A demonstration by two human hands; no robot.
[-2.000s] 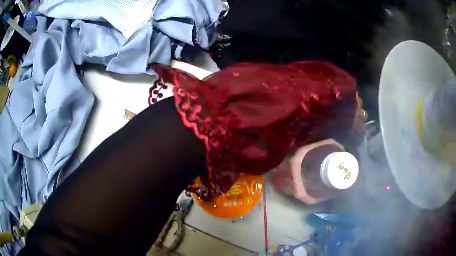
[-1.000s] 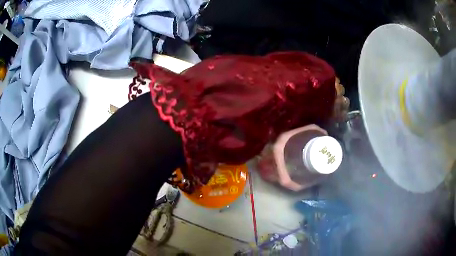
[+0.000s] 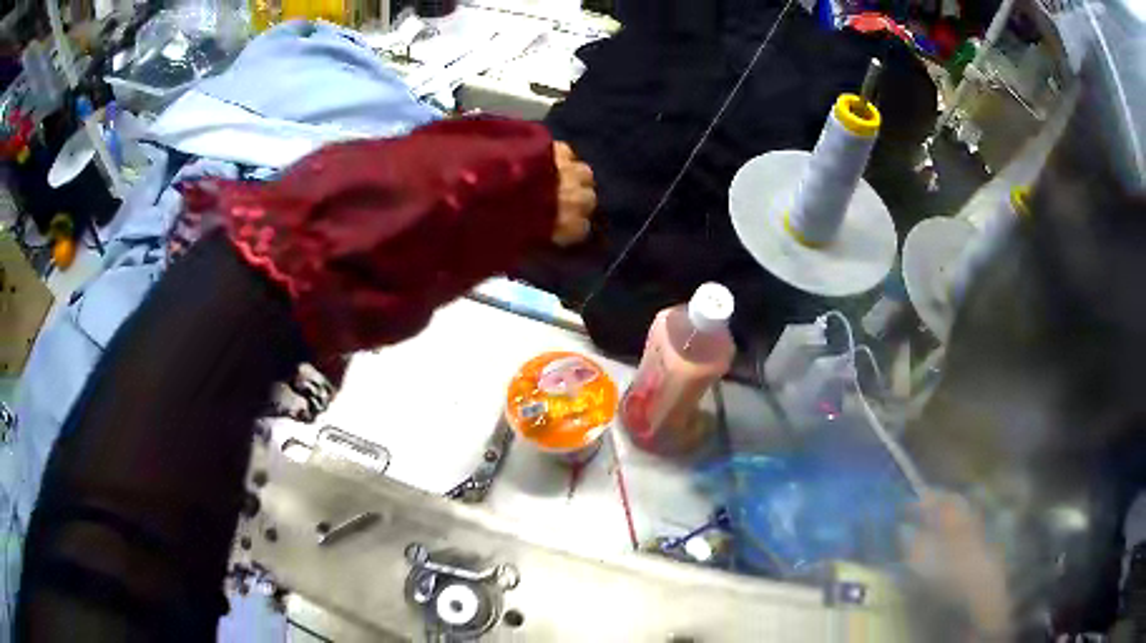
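My left hand (image 3: 574,195) reaches across from the left in a dark red lace-edged sleeve protector (image 3: 415,220). Its fingers are curled at the edge of the black cloth (image 3: 704,151); whether they grip anything is unclear. Light blue fabric (image 3: 295,88) lies heaped behind and left of the forearm. A blurred skin-coloured shape at the lower right looks like my right hand (image 3: 961,565); its fingers cannot be made out. The cream sewing machine arm (image 3: 377,540) runs along the bottom, with a round metal part (image 3: 455,605) on it.
An orange-lidded cup (image 3: 562,402) and a pink bottle (image 3: 679,371) with a white cap stand behind the machine arm on the white table (image 3: 415,389). A thread cone (image 3: 832,176) stands on its disc at the right. Blue plastic (image 3: 804,509) lies nearer, right of the bottle.
The view has shifted, showing the machine arm and whole thread cone. My left hand has moved left, away from the bottle, and its fingers now show. A blurred shape has appeared at lower right.
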